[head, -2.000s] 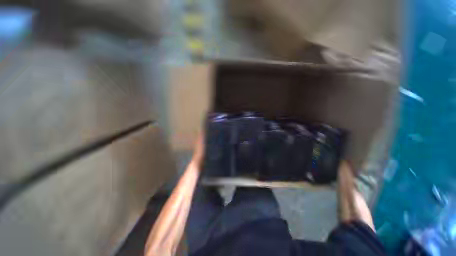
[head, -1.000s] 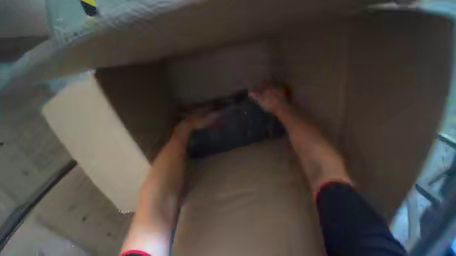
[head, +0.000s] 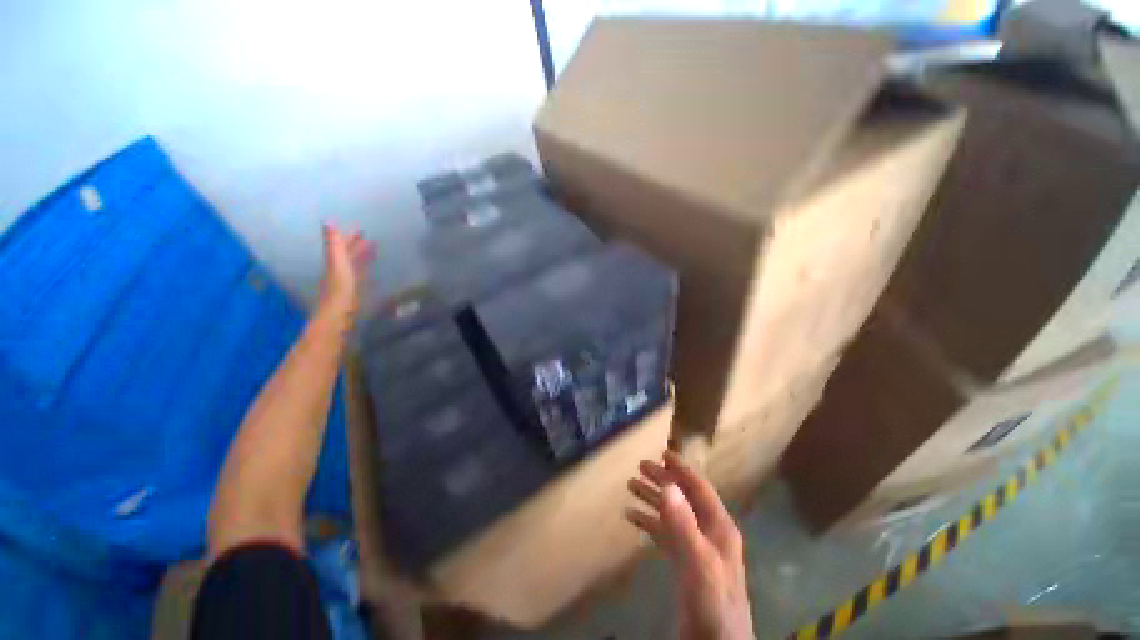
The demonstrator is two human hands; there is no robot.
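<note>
Black product boxes (head: 575, 313) stand in rows in and above a brown carton (head: 550, 538) in front of me. One group sits higher than the boxes (head: 444, 438) on the left. My left hand (head: 346, 256) is open beside the far left of the boxes, with no box in it. My right hand (head: 685, 506) is open near the carton's front right corner, fingers apart and empty. Small pale marks show on the box sides. The picture is somewhat blurred.
Bulky blue plastic wrap (head: 138, 325) stands on the left. A large brown carton (head: 713, 113) is right behind the boxes. More open cartons (head: 1013, 213) stand at the right. Yellow-and-black tape (head: 950, 538) runs along the grey floor at the lower right.
The view has swung from the inside of an open carton, where both hands were on black boxes, to a full stack of black boxes. Both hands are now apart and empty.
</note>
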